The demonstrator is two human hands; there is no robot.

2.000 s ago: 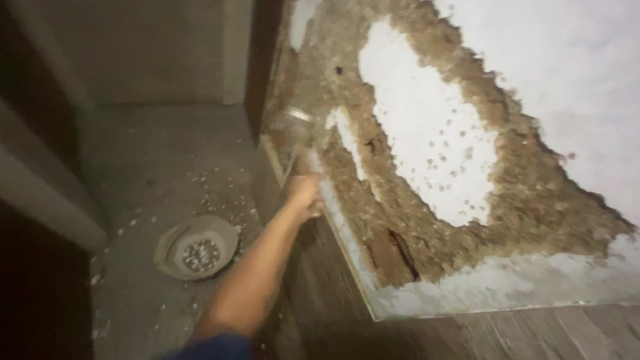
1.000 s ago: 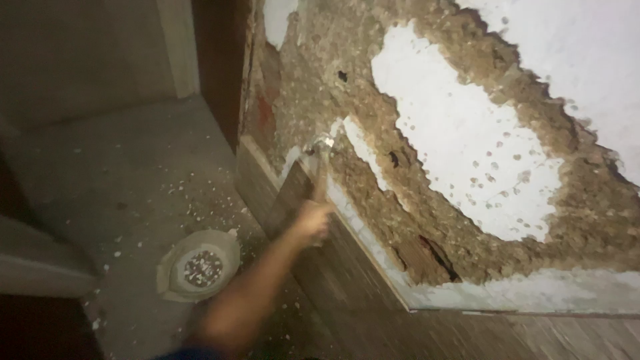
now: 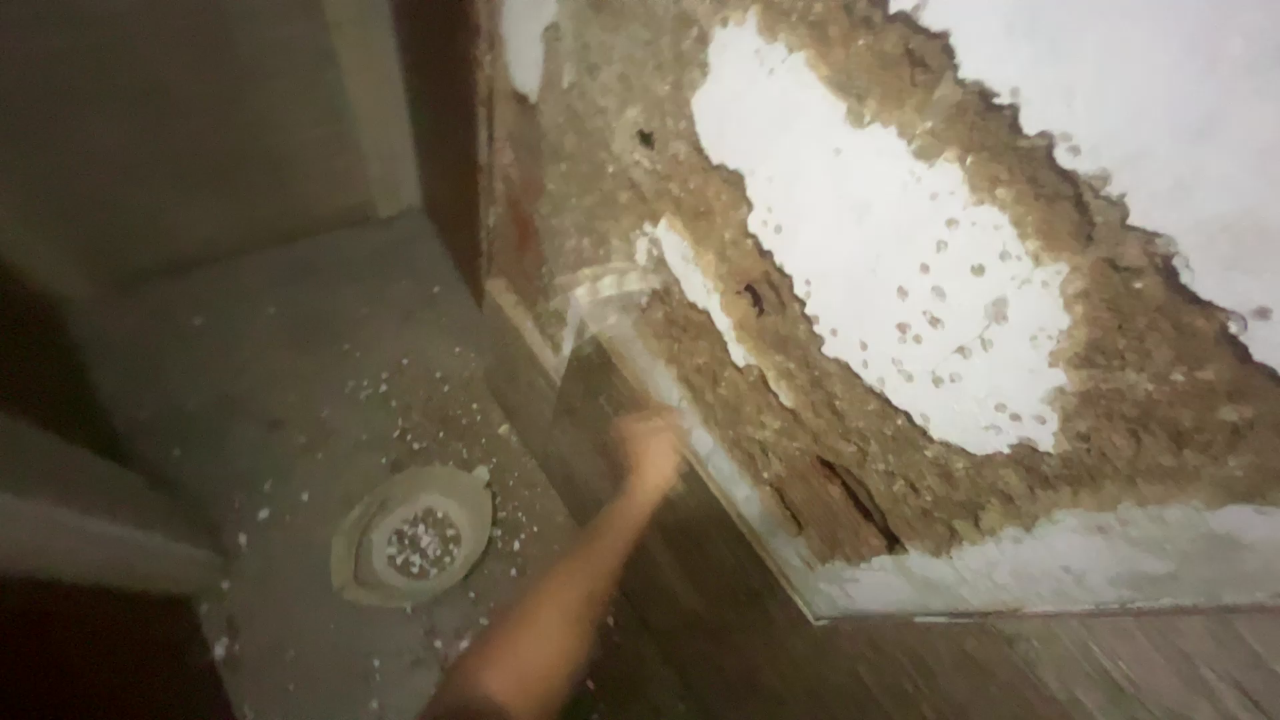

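My left hand (image 3: 650, 445) is closed around the handle of a blurred hand tool, seemingly a hammer. Its pale, shiny head (image 3: 610, 285) is against or just in front of the rough brown wall (image 3: 690, 210), by the upper edge of the grey-brown wall cladding (image 3: 690, 540). Motion blur hides the exact contact. To the right of the head lies a narrow white strip of coating (image 3: 700, 285), and beyond it a large white patch (image 3: 880, 240) with small pits. My right hand is out of view.
A shallow pan (image 3: 360, 560) holding white chips rests on the grey floor (image 3: 300, 400), with loose chips scattered around it. A dark upright frame (image 3: 440, 130) borders the wall. At the left stands a pale ledge or panel edge (image 3: 100, 530).
The tool's head has shifted along the cladding's upper edge, and my left hand stays closed on the handle. The camera view has swung somewhat.
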